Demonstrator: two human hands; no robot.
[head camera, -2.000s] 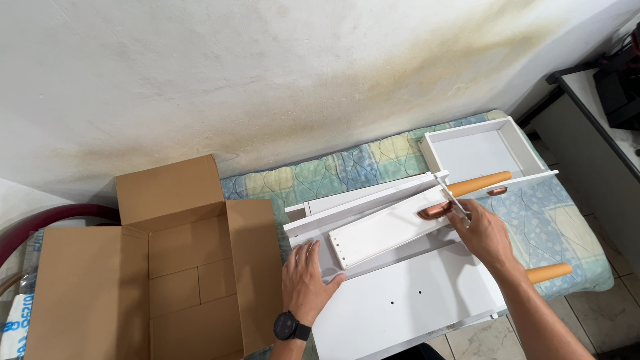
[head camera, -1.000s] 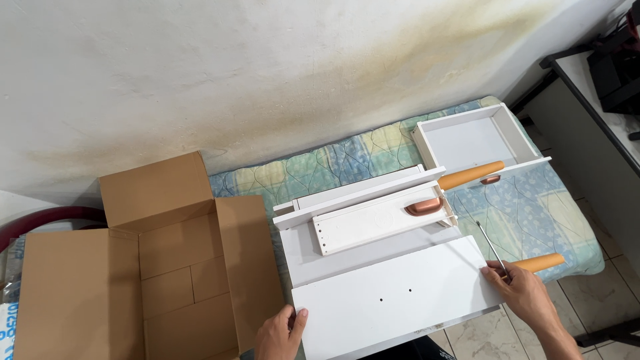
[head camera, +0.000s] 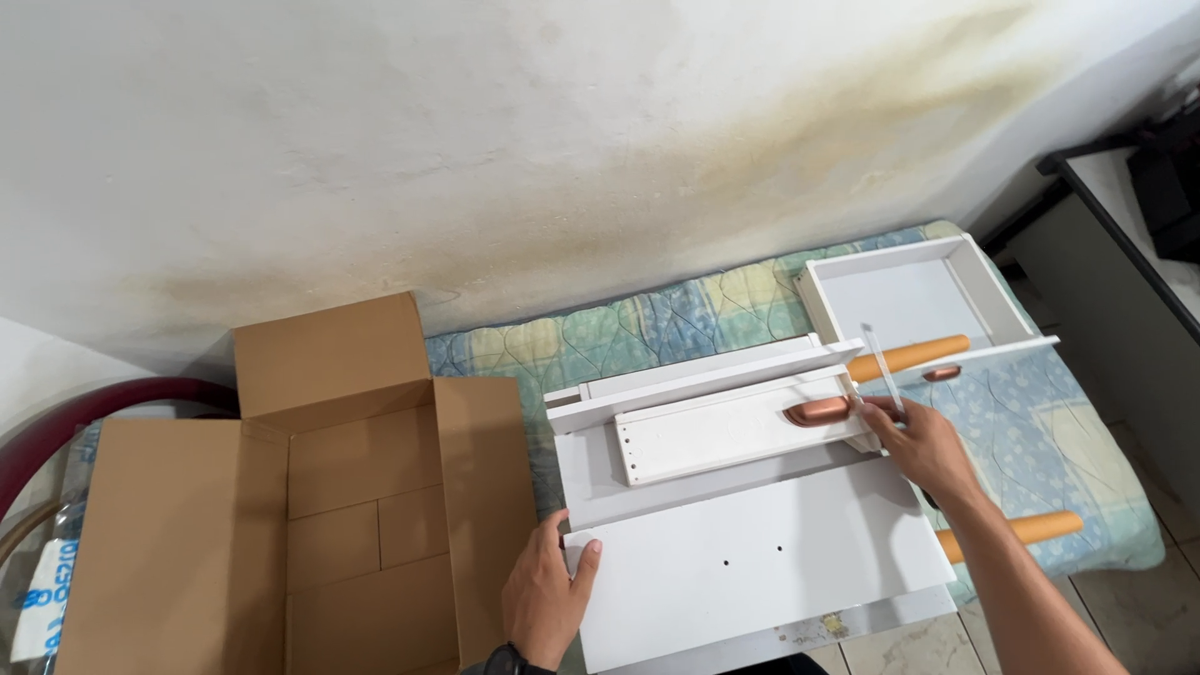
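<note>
My left hand (head camera: 551, 592), a dark watch on its wrist, touches the left edge of a white panel (head camera: 750, 562) with two small holes. Between the fingers of my right hand (head camera: 905, 431) is a thin metal tool (head camera: 882, 370), perhaps a screwdriver, pointing up. That hand is at the right end of a narrow white drawer part (head camera: 717, 427), beside its copper-coloured handle (head camera: 817, 412). This part lies on a white furniture frame (head camera: 586, 478), from which orange wooden legs (head camera: 1031, 532) stick out to the right.
An open cardboard box (head camera: 366, 534) stands at the left. A white drawer (head camera: 923, 291) with a copper-coloured handle lies at the back right on the patterned quilt (head camera: 1069, 450). Behind is a stained wall (head camera: 562, 169); a dark-edged desk (head camera: 1125, 234) stands at the far right.
My right hand has moved from the near panel's right corner up to the drawer part's right end, the tool still in it. My left hand remains at the panel's left edge.
</note>
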